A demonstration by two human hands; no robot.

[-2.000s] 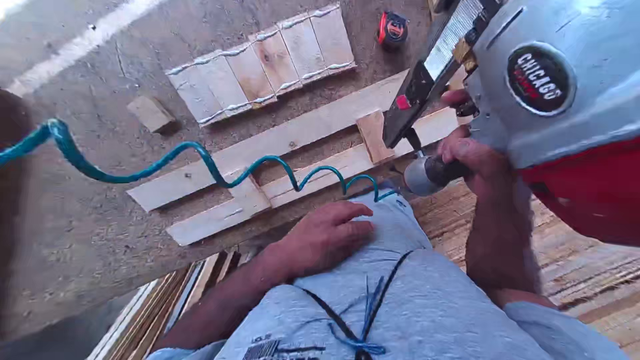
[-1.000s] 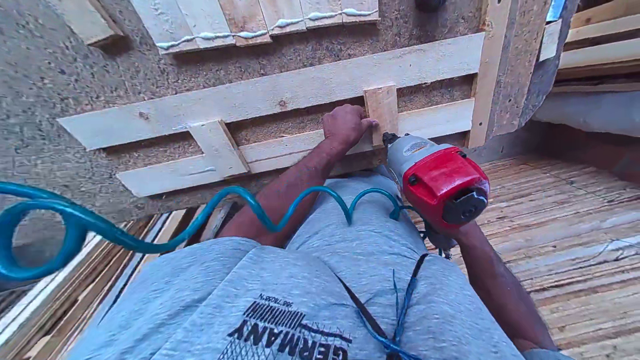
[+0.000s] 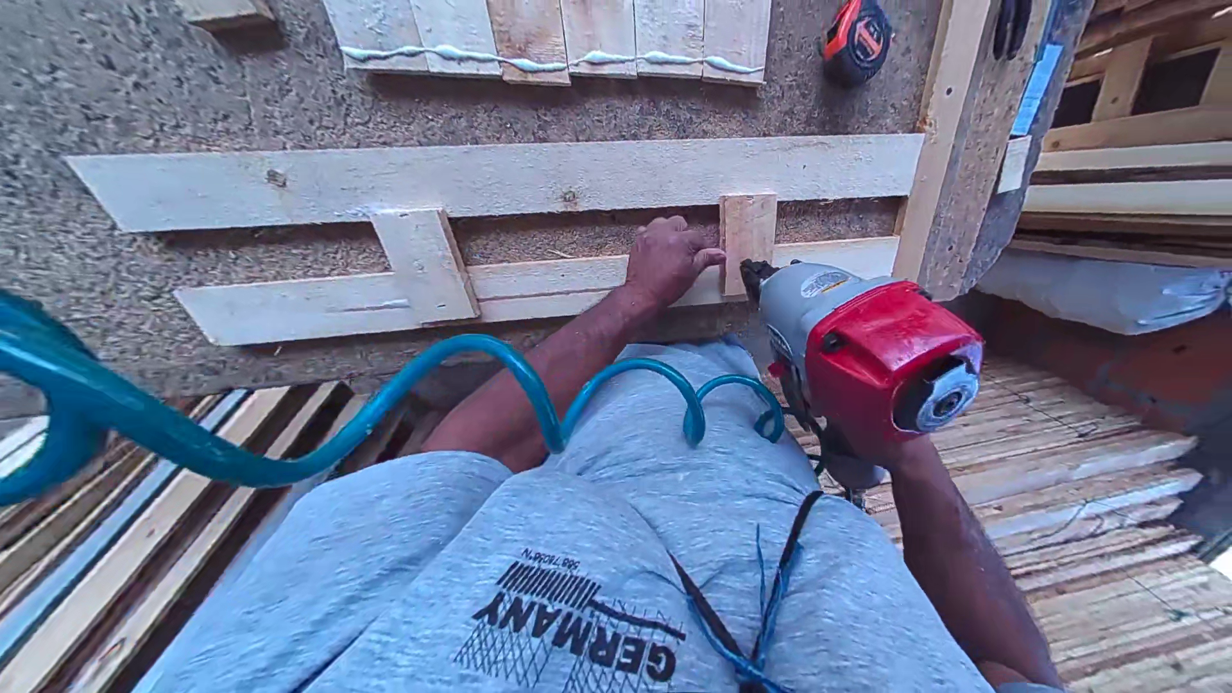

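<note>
My right hand (image 3: 871,445) is mostly hidden behind a red and grey pneumatic nailer (image 3: 871,337), which it holds by the handle. The nailer's dark nose is at the lower end of a short wooden block (image 3: 748,231). My left hand (image 3: 671,260) rests beside that block, thumb toward its left edge, over the lower board. The block spans from a long upper board (image 3: 500,178) to a lower board (image 3: 549,279). Another short block (image 3: 423,265) lies across the lower board further left. A coiled teal air hose (image 3: 472,351) runs across from the left to the nailer.
Short boards (image 3: 597,24) with a white bead of glue along them lie at the top. A tape measure (image 3: 857,40) is at the upper right, a loose wood block (image 3: 226,12) at the upper left. An upright-running timber (image 3: 948,144) borders the boards. Stacked slats (image 3: 1088,500) lie at the lower right.
The nailer, turned on its side two seconds ago with both blocks near it, now has its nose at the right block. My left hand has moved from my lap to beside that block.
</note>
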